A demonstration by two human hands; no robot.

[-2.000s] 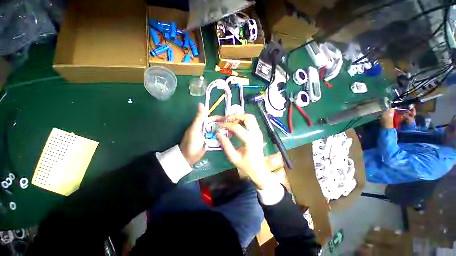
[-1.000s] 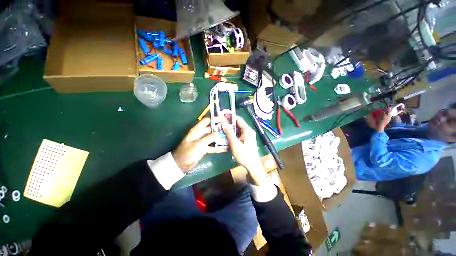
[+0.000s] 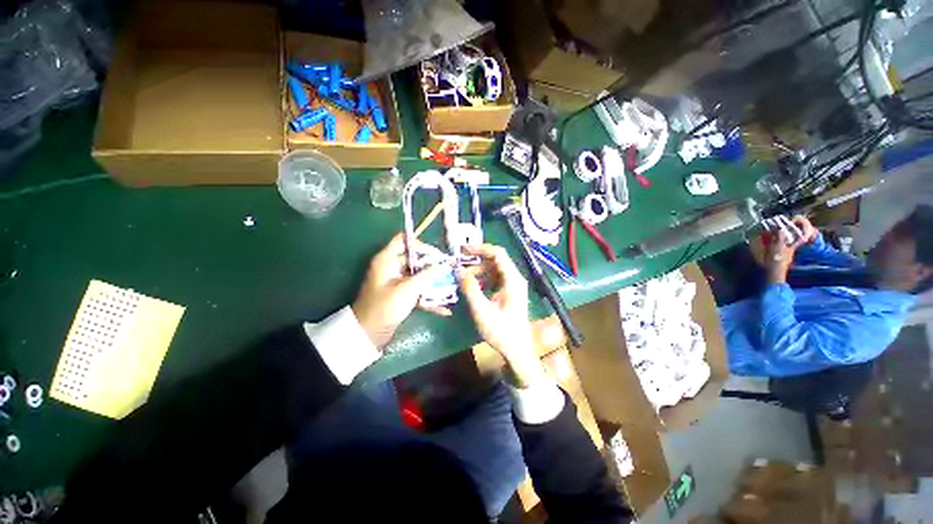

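My left hand (image 3: 391, 290) holds a white plastic housing shell (image 3: 435, 187) by its solid end, with the open loop pointing away from me. A blue-and-white patch (image 3: 440, 286) shows in the solid end. My right hand (image 3: 497, 302) is at the right side of the same end, thumb and fingers close together at the shell; whether they pinch a small part is too small to tell. A second white looped part (image 3: 470, 210) lies on the green bench just beyond, partly hidden behind the held shell.
Red-handled pliers (image 3: 590, 237) and a long black-gripped tool (image 3: 545, 278) lie right of my hands. Beyond are a plastic cup (image 3: 311, 184), a glass jar (image 3: 387, 189) and a carton of blue cylinders (image 3: 396, 150). A person in blue (image 3: 813, 317) works at right.
Compared with a second ago, the held shell has shifted left, uncovering the second looped part. My right hand's fingers have moved from over the shell to its right side.
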